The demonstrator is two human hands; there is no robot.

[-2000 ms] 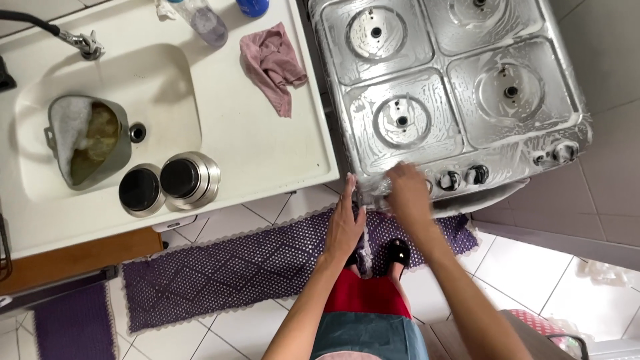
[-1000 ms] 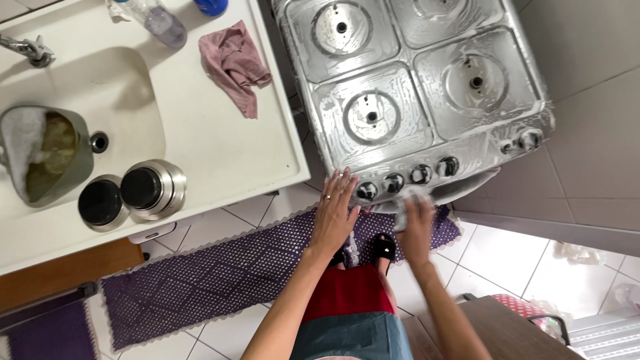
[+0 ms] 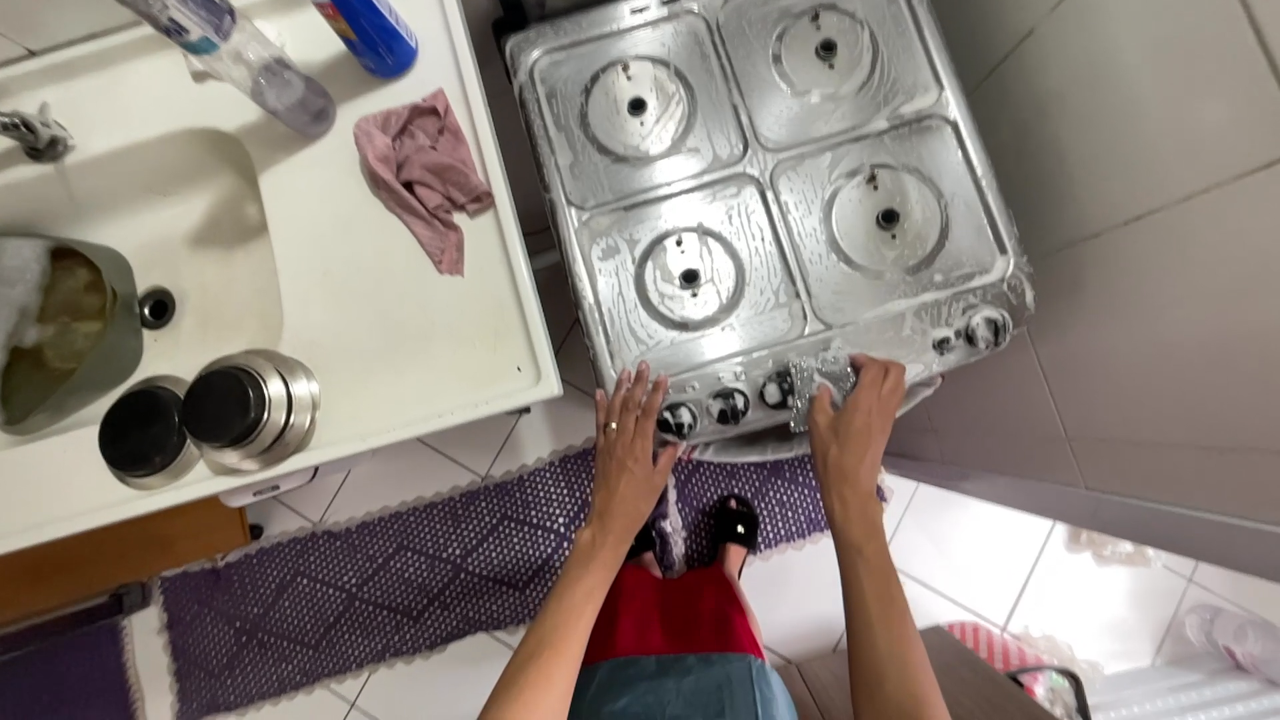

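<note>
A soapy four-burner gas stove (image 3: 690, 275) stands at centre right, its burner caps off and suds along the front panel. My left hand (image 3: 632, 450) rests with fingers apart on the panel's left corner, beside a black control knob (image 3: 677, 420). A silvery scouring pad (image 3: 818, 385) is gripped in my right hand (image 3: 858, 430), against the front panel just right of the third knob. Another knob (image 3: 988, 328) with foam on it sits at the panel's right end.
Left, the white sink counter (image 3: 400, 370) carries a pink cloth (image 3: 425, 175), a clear bottle (image 3: 265, 80), a blue bottle (image 3: 372, 35) and metal containers with black tops (image 3: 225, 405). A grey basin (image 3: 85, 350) sits in the sink. A purple rug (image 3: 400, 590) lies below; tiled wall (image 3: 1150, 250) right.
My right hand has moved up from below the stove's front edge onto the panel with the pad. My left hand stays at the front left corner.
</note>
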